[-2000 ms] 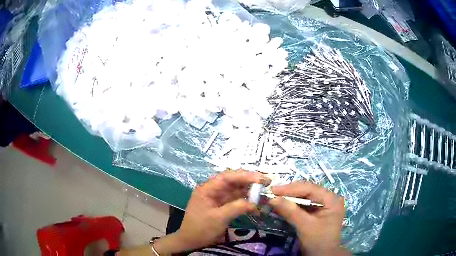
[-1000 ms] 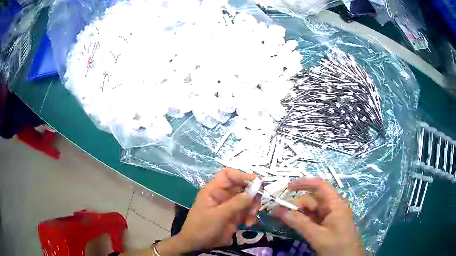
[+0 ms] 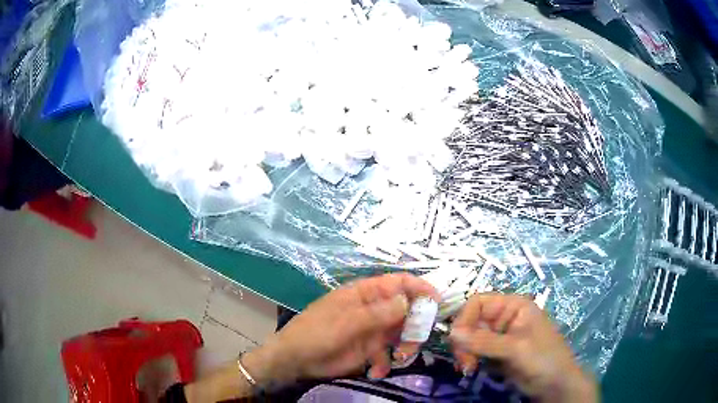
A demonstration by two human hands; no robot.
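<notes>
My left hand (image 3: 358, 319) holds a white plastic cap (image 3: 420, 319) between thumb and fingers, at the near edge of the bench. My right hand (image 3: 512, 334) is just right of it, thumb and fingertips close together; a small dark and pale piece shows between the cap and these fingertips, too blurred to tell if it is held. A large bright heap of white caps (image 3: 275, 94) lies at the left. A pile of slim dark-and-white rods (image 3: 527, 153) lies at the right. Loose short white sticks (image 3: 464, 264) are scattered in front of my hands.
Clear plastic sheet (image 3: 252, 228) lies under the parts on the green bench (image 3: 134, 189). White bars lie in ladder-like rows (image 3: 689, 228) at far right. A blue tray (image 3: 67, 86) is at upper left. A red stool (image 3: 130, 358) stands on the tiled floor at lower left.
The white stick that projected from the cap towards my right hand no longer shows. The cap is turned and sits slightly lower, and my right fingers have closed together.
</notes>
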